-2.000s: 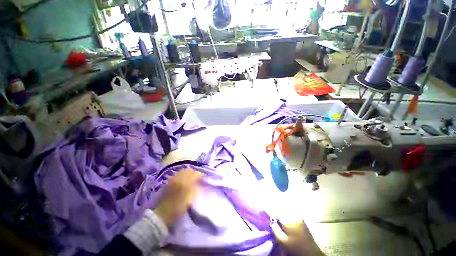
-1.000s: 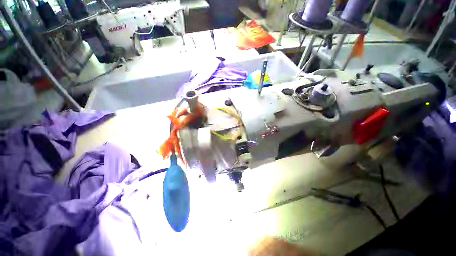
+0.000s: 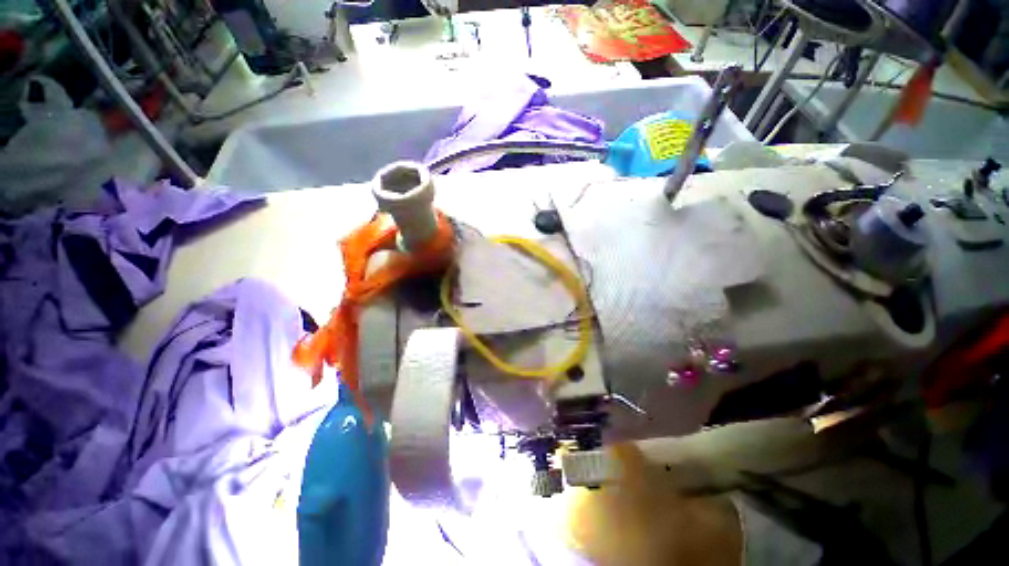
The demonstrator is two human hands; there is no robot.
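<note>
The off-white sewing machine head (image 3: 675,260) fills the middle and right. Purple cloth (image 3: 210,365) lies on the table left of it and runs into white glare under its left end. My right hand (image 3: 658,520) is blurred at the bottom, below the ribbed tension knobs (image 3: 570,470); its fingers are lost in glare and behind the head parts. The needle area is hidden. My left hand is not in view. A blue oval (image 3: 343,486) hangs from an orange cloth strip (image 3: 360,282) at the head's left end.
A yellow rubber band (image 3: 586,310) and pearl-head pins (image 3: 703,367) are on the head. Behind are a blue bottle with yellow label (image 3: 653,146) and a white trough (image 3: 310,149) holding purple cloth. Dark slim tools (image 3: 786,498) lie at lower right.
The view has moved much closer to the machine head. My left hand, seen on the cloth two seconds ago, is out of view. My right hand shows more, below the knobs.
</note>
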